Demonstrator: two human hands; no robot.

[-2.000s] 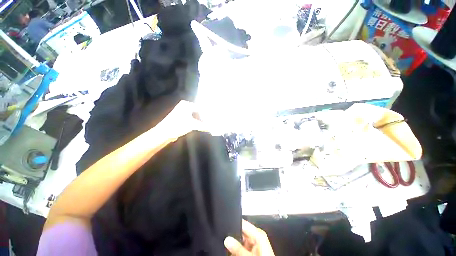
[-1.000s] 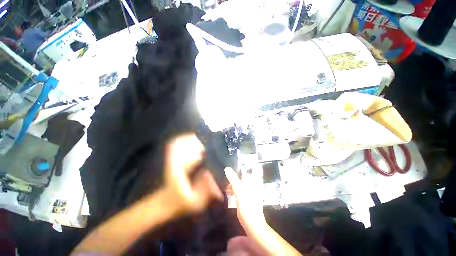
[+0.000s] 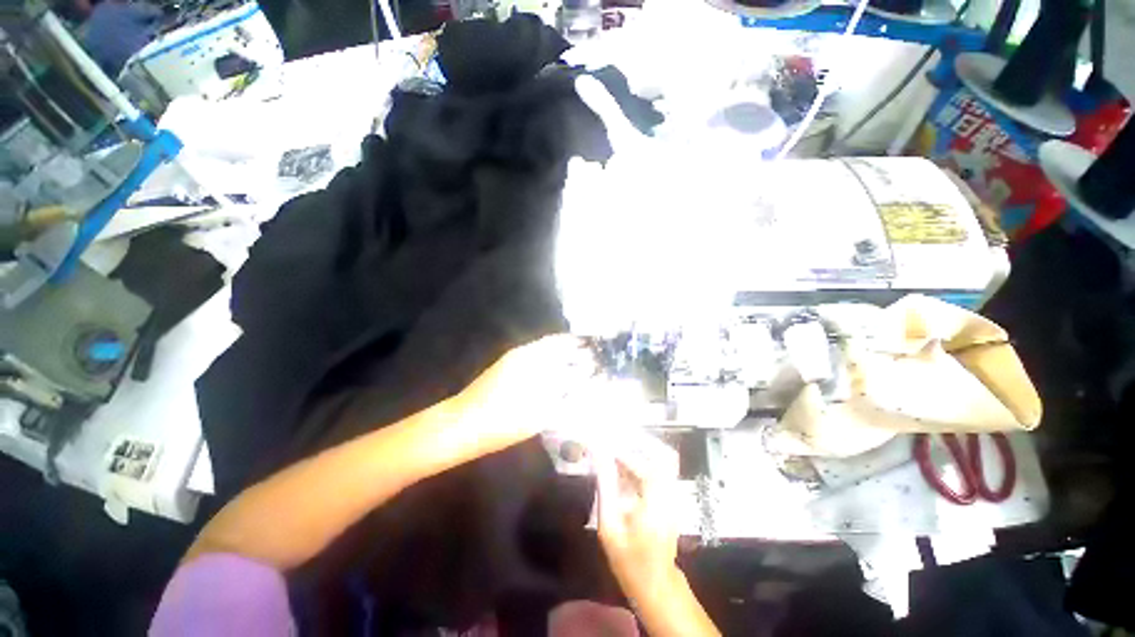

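The dark garment piece (image 3: 411, 249) lies bunched left of the overlock machine (image 3: 772, 237), whose white head is washed out by glare. My left hand (image 3: 529, 386) rests at the cloth's right edge, just left of the needle area (image 3: 641, 355). My right hand (image 3: 635, 492) is in front of the needle area, by the cloth plate, fingers pointing up towards the foot. Glare blurs both hands' fingertips, so whether they pinch the cloth cannot be told.
Red-handled scissors (image 3: 965, 467) lie right of the machine, below a cream cloth bag (image 3: 921, 380). A second sewing machine (image 3: 81, 342) is at the left. Black thread cones (image 3: 1046, 50) stand at the upper right. A person's blue clothing shows at the upper left.
My left hand has moved right to the cloth's edge by the needle area. My right hand has come up from the lower edge to the cloth plate. The camera view has shifted slightly.
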